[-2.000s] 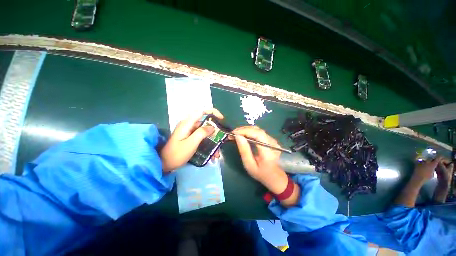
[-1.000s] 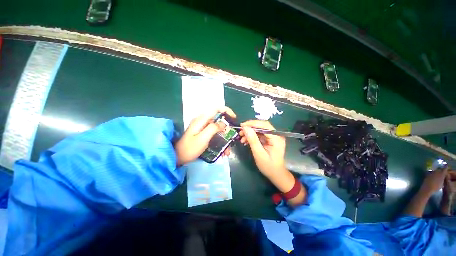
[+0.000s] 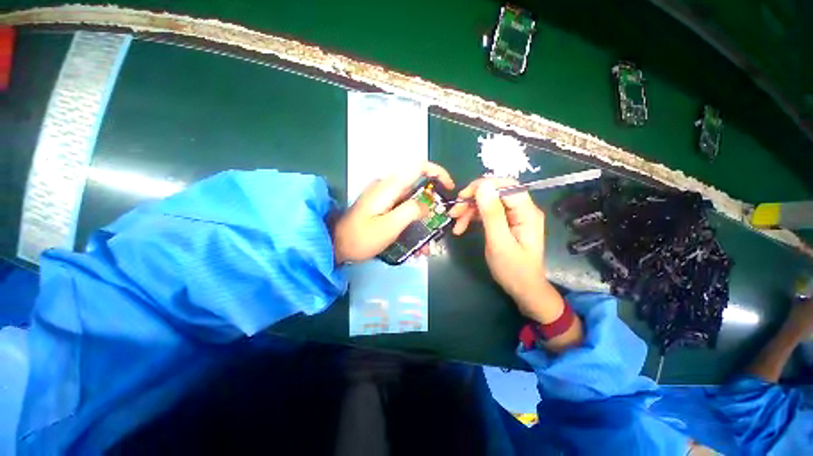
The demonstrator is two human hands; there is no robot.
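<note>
My left hand (image 3: 379, 218) holds a phone half-assembly (image 3: 415, 233), a black housing with a green board inside, tilted above a pale adhesive pad sheet (image 3: 389, 298). Its thumb lies over the board. My right hand (image 3: 510, 233) holds silver tweezers (image 3: 562, 182) like a pen, their back end pointing right. The tweezer tips are at the board's upper right edge; whether they grip anything is too small to tell. Rows of small stickers show at the sheet's near end.
Small white pieces (image 3: 505, 155) lie behind my right hand. A heap of black plastic parts (image 3: 664, 258) is at right. A second liner sheet (image 3: 73, 142) lies far left. Phone units (image 3: 513, 40) sit on the belt beyond the edge strip (image 3: 312, 59). A neighbour's arm (image 3: 784, 343) is at right.
The view has shifted, so the bench things appear further up and mostly right. The tweezers' back end has swung upward. My left hand still holds the phone housing.
</note>
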